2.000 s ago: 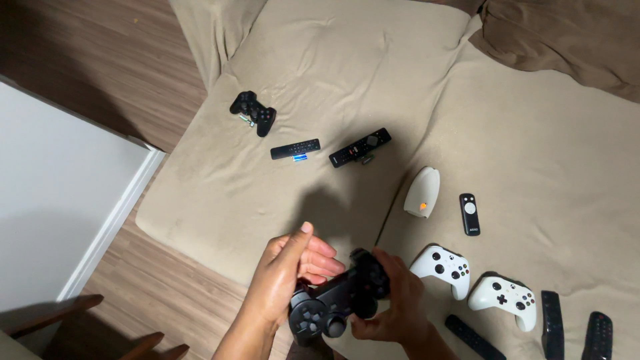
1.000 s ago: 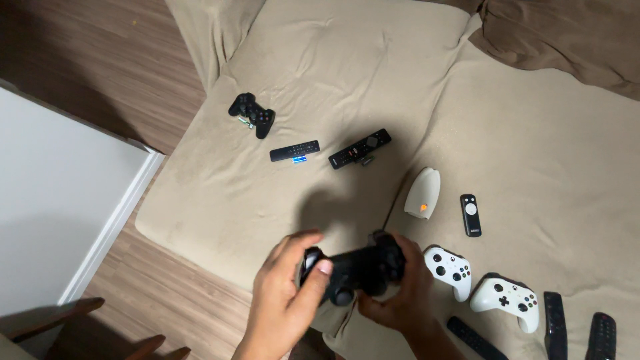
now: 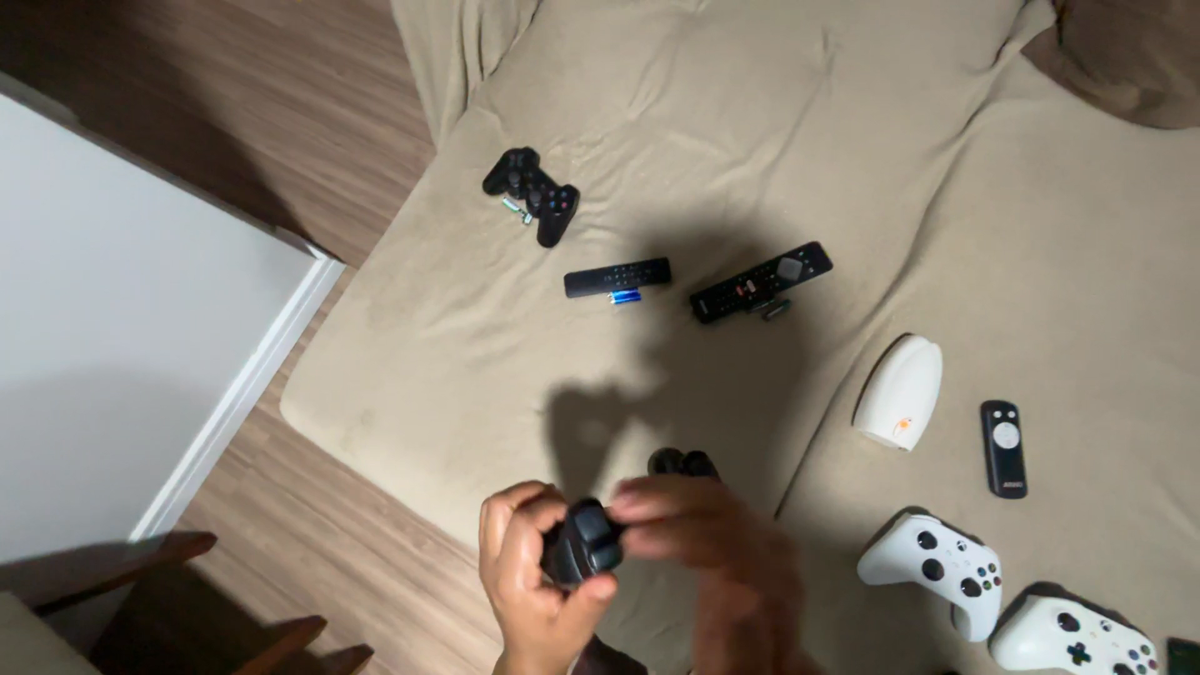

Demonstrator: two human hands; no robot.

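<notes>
My left hand point(image 3: 539, 562) is closed around one grip of a black game controller point(image 3: 586, 544), which is turned so its shoulder buttons show. My right hand point(image 3: 698, 539), blurred, reaches across the controller with its fingers near those buttons; it hides the middle of the controller, and whether it grips it is unclear. Beyond the hands on the beige cover lie another black game controller point(image 3: 534, 195) with small batteries point(image 3: 516, 208) beside it, a slim black remote control point(image 3: 617, 277) with blue batteries point(image 3: 624, 296) against it, and a larger black remote control point(image 3: 761, 282) with dark batteries point(image 3: 775, 309) beside it.
On the right of the beige-covered sofa point(image 3: 422, 375) lie a white plastic device point(image 3: 900, 392), a small black remote point(image 3: 1004, 450) and two white game controllers point(image 3: 937, 570). A white wall-like panel point(image 3: 141, 309) stands left, above wood flooring. Wooden legs point(image 3: 281, 647) show at lower left.
The black controller in my hands has turned from lying crosswise between them to showing its shoulder-button side. My right hand has moved across it.
</notes>
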